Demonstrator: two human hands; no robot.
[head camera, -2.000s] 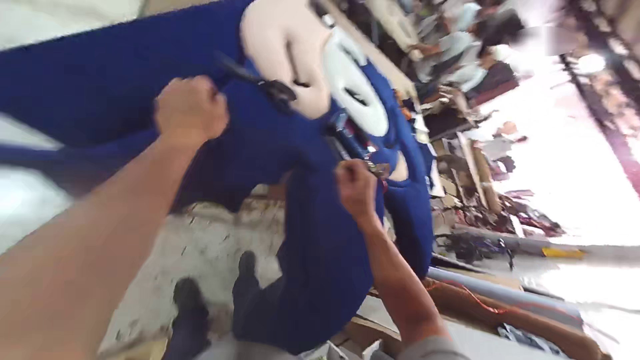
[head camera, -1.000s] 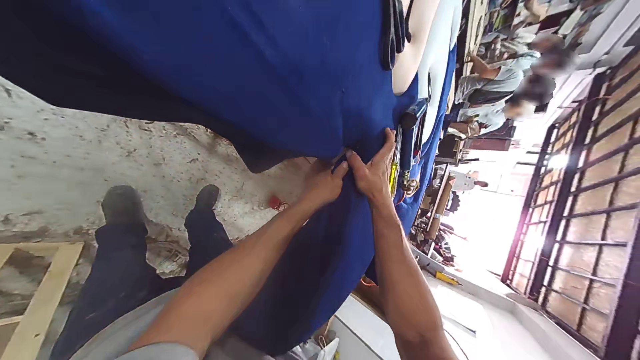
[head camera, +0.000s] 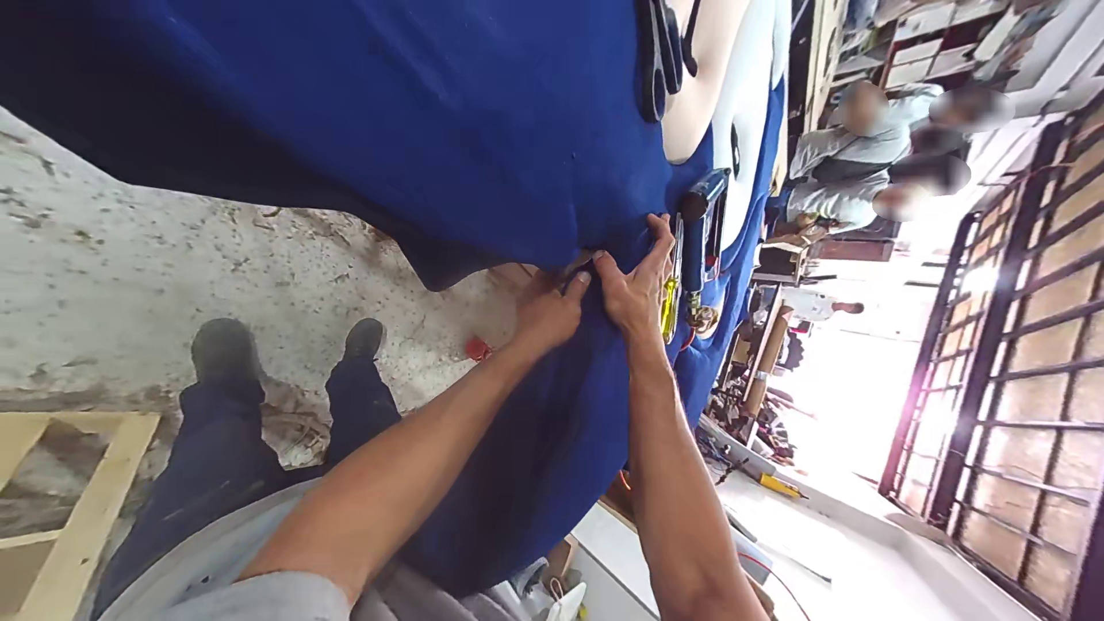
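Blue fabric (head camera: 414, 112) covers a large padded form. My left hand (head camera: 549, 312) grips the fabric's edge, its thumb raised near a small gap; its other fingers are partly hidden. Beside it, my right hand (head camera: 636, 291) lies on the blue fabric with thumb and fingers spread. Just right of that hand are a yellow-handled screwdriver (head camera: 670, 306) and a blue and black air tool (head camera: 697, 233) with a metal fitting. Black-handled scissors (head camera: 660, 65) rest higher up, by a beige piece (head camera: 703, 95) and a white piece (head camera: 746, 121).
Below the work lies a stained floor (head camera: 285, 285) with a wooden frame (head camera: 86, 509) at lower left. A red object (head camera: 477, 348) is on the floor. Several people (head camera: 849, 155) are in the right background, near a barred window (head camera: 1009, 371). A yellow tool (head camera: 780, 485) lies on a pale surface.
Two seconds ago my hands were far apart, with my right hand by the air tool. They came together at the fabric's edge by one second ago and have stayed there. The view has shifted closer.
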